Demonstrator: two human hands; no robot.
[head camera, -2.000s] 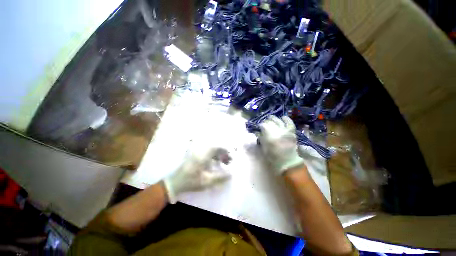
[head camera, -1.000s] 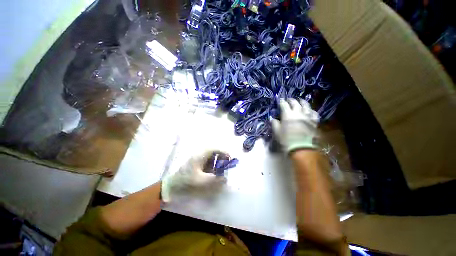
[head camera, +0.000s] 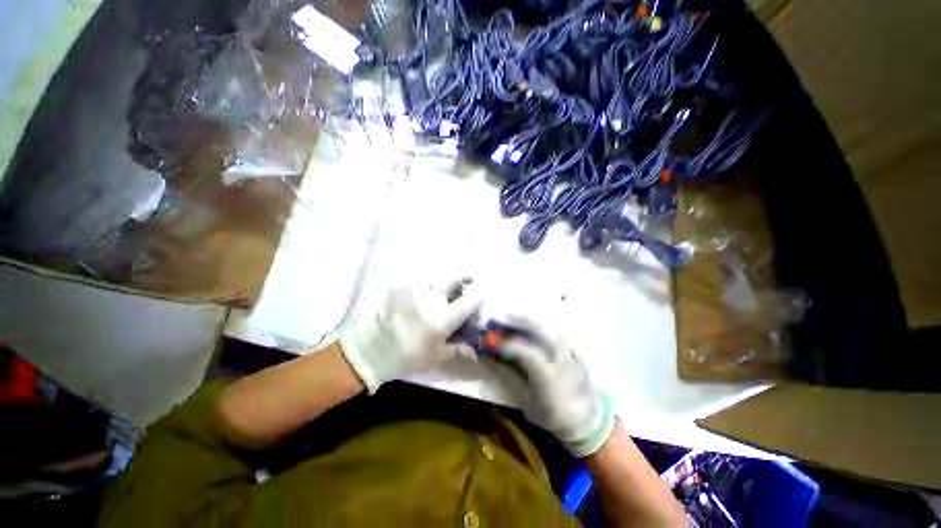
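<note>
My left hand (head camera: 413, 328), in a white glove, and my right hand (head camera: 552, 384), also gloved and a little blurred, meet low over the white table top. Between them is a small dark module (head camera: 495, 339) with an orange-red mark. My right hand grips its right side and my left fingers close on its left end. A heap of dark grey-blue coiled cables (head camera: 578, 103) lies beyond the hands at the back of the table.
Clear crumpled plastic (head camera: 242, 93) lies at the left, with a white card (head camera: 326, 39) beside the heap. More clear plastic (head camera: 738, 299) lies at the right. Brown cardboard (head camera: 862, 134) rises at the right. A blue bin (head camera: 774, 493) with shiny pieces stands below the table at lower right.
My right hand has come back from the cable heap towards me and now meets my left hand at the dark module. The view has shifted, so the heap sits higher.
</note>
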